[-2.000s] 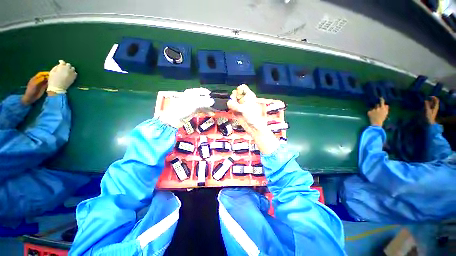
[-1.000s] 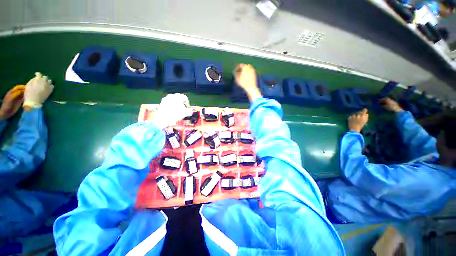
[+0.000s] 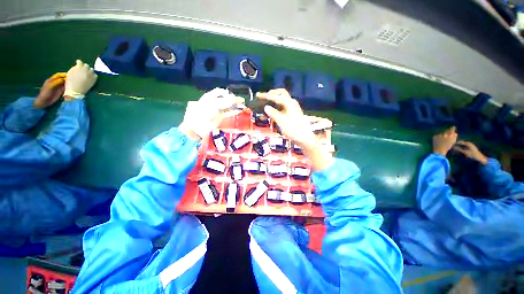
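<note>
My left hand [image 3: 208, 110], in a white glove, and my right hand [image 3: 282, 108], which looks bare, are close together over the far edge of the orange-red tray [image 3: 192, 198]. Both hold a dark watch [image 3: 241, 92] between them; the fingers hide part of it. The tray lies at my lap, with several rows of watches with pale dotted straps, such as one watch [image 3: 208, 191], in its pockets. A watch [image 3: 249, 68] sits in a dark blue holder [image 3: 237, 79] beyond my hands, and another watch [image 3: 164, 54] sits in a holder further left.
More blue holders [image 3: 356, 92] stand along the green belt [image 3: 63, 51], running right. A white slip [image 3: 104, 66] lies beside the leftmost holder. A gloved hand [image 3: 80, 78] of a person is at left; another person's hands [image 3: 444, 141] are at right. A second tray [image 3: 51, 275] is at lower left.
My right hand has come back from the holders to meet my left hand, and a dark watch is now held between them. The holder reached over shows no hand now. The view has shifted.
</note>
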